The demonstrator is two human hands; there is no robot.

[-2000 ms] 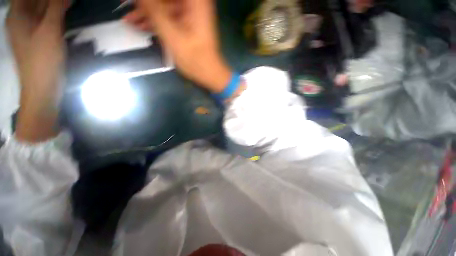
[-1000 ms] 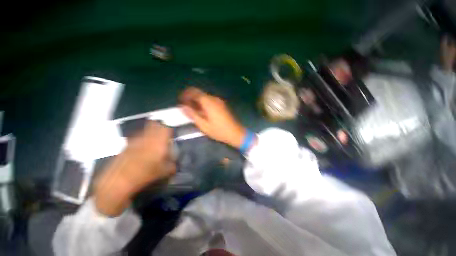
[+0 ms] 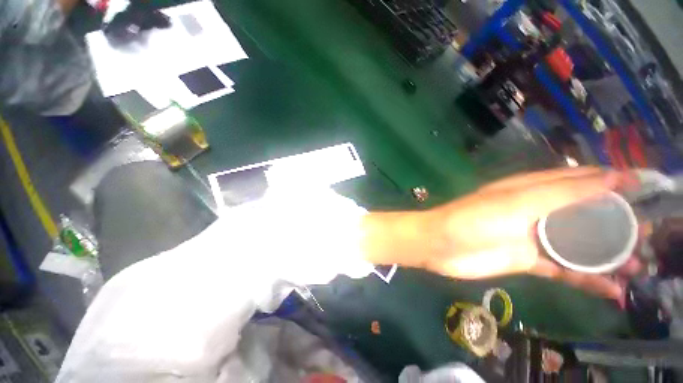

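Observation:
My left hand (image 3: pixel 487 228) reaches across to the right, with its sleeve coming from the lower left. Its fingers are around the edge of a round, grey, see-through-looking cover with a white rim (image 3: pixel 589 232). The far fingertips are blurred. A white-bordered adhesive sheet (image 3: pixel 243 186) with a dark area lies on the mat, partly hidden by my sleeve. A white sheet corner (image 3: pixel 386 272) shows below my wrist. My right hand is not in view.
Tape roll (image 3: pixel 507 306) and tub of metal parts (image 3: pixel 473 331) are below my hand. Solder spool (image 3: pixel 178 136) and papers (image 3: pixel 217 46) are at the left. Blue-framed shelving (image 3: pixel 584 34) is upper right. Another person's sleeve (image 3: pixel 41 67) is upper left.
The view has swung. My left hand has moved from the sheets far to the right and now holds the round cover. My right hand has left the picture.

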